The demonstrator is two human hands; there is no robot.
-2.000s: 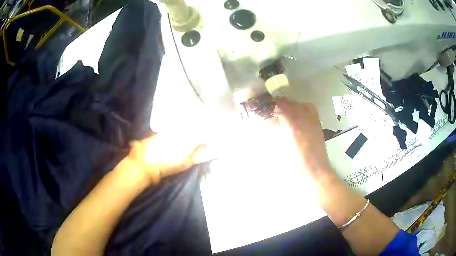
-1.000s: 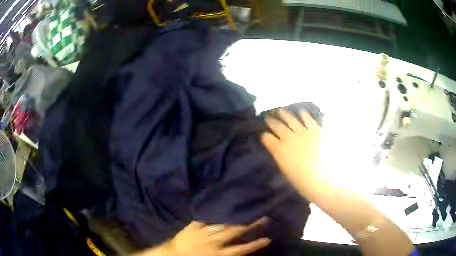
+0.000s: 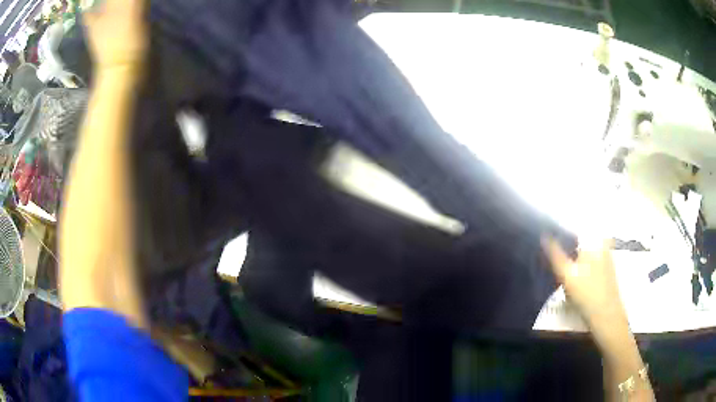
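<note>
A large dark navy garment [image 3: 314,71] is spread in mid-air across the middle of the view, blurred, with pale gaps showing between its folds. My left hand [image 3: 114,27] is raised at the top left, at the garment's upper edge; it is blurred and partly cut off by the frame, and its fingers are hard to make out. My right hand [image 3: 585,275] is at the right, its fingertips on the garment's lower right end, near the table's front edge. The white sewing machine [image 3: 667,149] stands at the right, with no cloth at its needle area.
The white table [image 3: 471,86] glares under the lamp. Dark scraps and thin metal tools on paper lie at the far right, near a small dark rectangle [image 3: 659,272]. A fan [image 3: 9,263] stands at the left edge, near a red cloth [image 3: 35,179].
The garment has been raised and stretched from the heap at left. My left hand has moved from the bottom to the top left. My right hand has moved right and down with the garment's end.
</note>
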